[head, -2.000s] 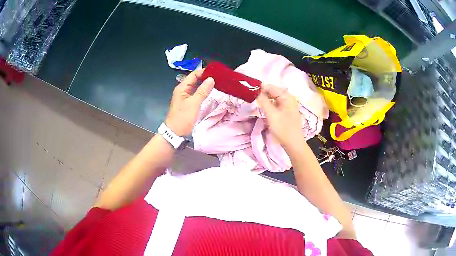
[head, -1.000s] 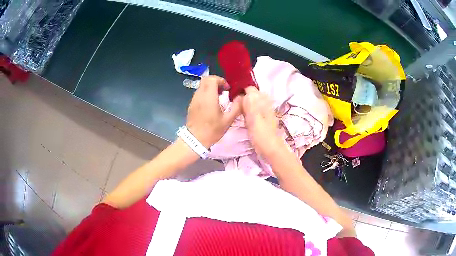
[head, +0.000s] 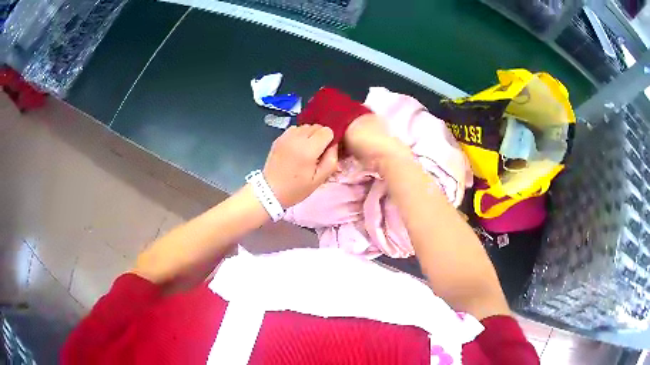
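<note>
A dark red wristband (head: 329,107) is between my two hands, above a crumpled pink cloth (head: 363,203) on the dark bench. My left hand (head: 303,160) has its fingers curled on the near edge of the wristband. A pale band is on my left wrist. My right hand (head: 367,135) is partly inside or behind the wristband; its fingers are hidden, so its grip cannot be told.
A yellow and black tote bag (head: 481,132) stands to the right, with a magenta pouch (head: 517,214) beside it. A crumpled blue-and-white wrapper (head: 280,102) lies behind my left hand. Tall tray stacks stand at the right (head: 595,207) and far left (head: 60,39).
The wristband was held flat between both hands, then upright; now it is lower and bunched around my right hand's fingers. My right forearm has turned and partly covers the keys.
</note>
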